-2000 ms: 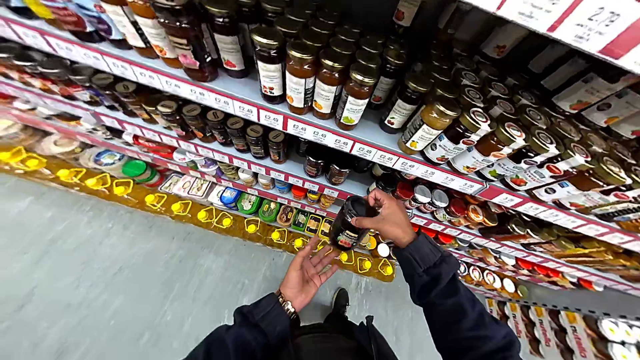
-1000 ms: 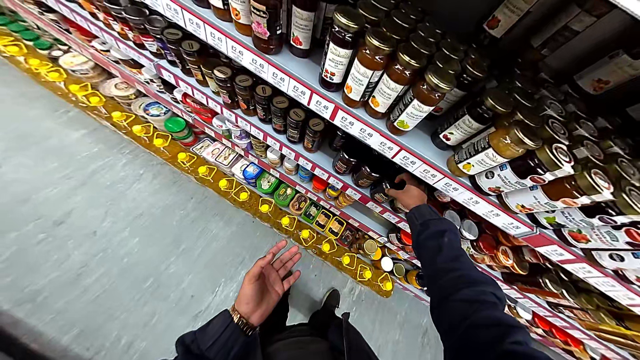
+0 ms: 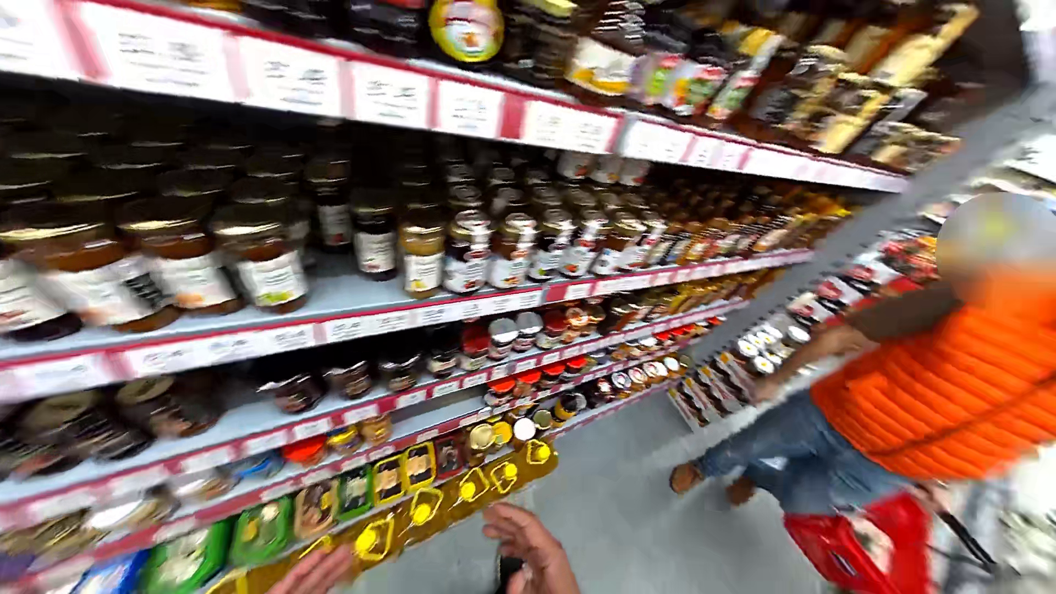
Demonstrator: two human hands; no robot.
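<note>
Both my hands are low in the view, blurred, in front of the lower shelves. My left hand (image 3: 318, 569) is at the bottom edge with only its fingers showing, and nothing is seen in it. To its right, my right hand (image 3: 532, 544) is raised with its fingers apart and holds nothing. Large oil bottles with yellow caps (image 3: 422, 513) stand in a row on the floor just behind my hands. Above them are plastic tubs (image 3: 262, 528) on the bottom shelf, small dark jars (image 3: 297, 389) on a middle shelf, and glass jars with white labels (image 3: 268, 268) higher up.
A shelf edge with price tags (image 3: 388, 95) crosses the upper view. To the right, a person in an orange padded vest (image 3: 949, 388) reaches toward another shelf of jars (image 3: 763, 351), beside a red shopping basket (image 3: 866, 544). Grey floor (image 3: 610, 495) lies between us.
The view has swung right and up along the aisle. My right hand has come away from the shelf of small jars, where it was one second ago. The person in orange now shows.
</note>
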